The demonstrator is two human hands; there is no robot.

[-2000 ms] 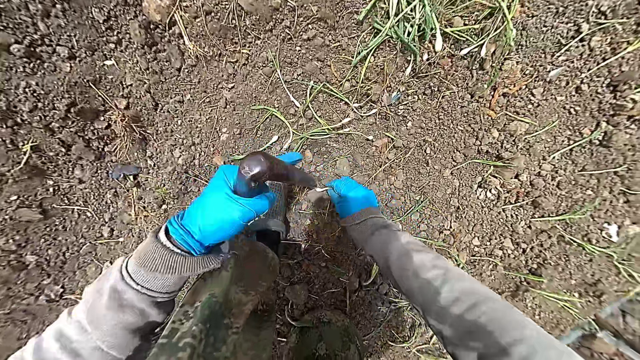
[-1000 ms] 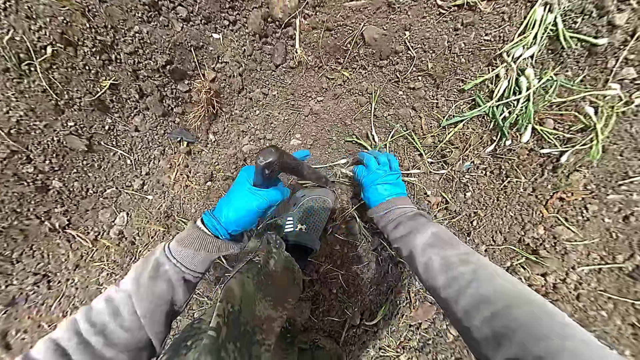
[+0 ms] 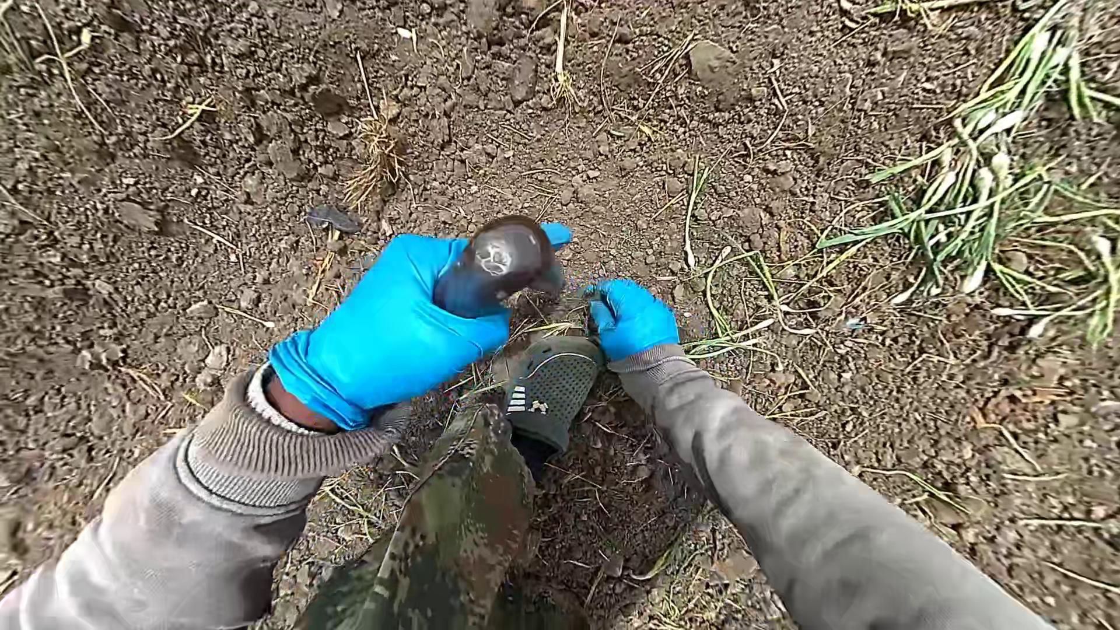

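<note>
My left hand, in a blue glove, is closed round the dark, smooth handle of a hand tool; its rounded end faces up and its far end is hidden. To the right, my right hand, also gloved in blue, is down at the soil beside the toe of my shoe, fingers curled at some dry stems; whether it grips them I cannot tell. Thin green plants with pale bulbs lie just right of that hand. A larger pile of bulbed green plants lies at the upper right.
My dark green perforated shoe stands on the soil between my hands, below a camouflage trouser leg. A dark flat piece and a dry grass tuft lie at the upper left. A stone sits near the top.
The tool's rounded end has risen towards the camera in my left hand. My right hand has curled its fingers and moved close to the shoe's toe. The view has shifted since the earliest frame.
</note>
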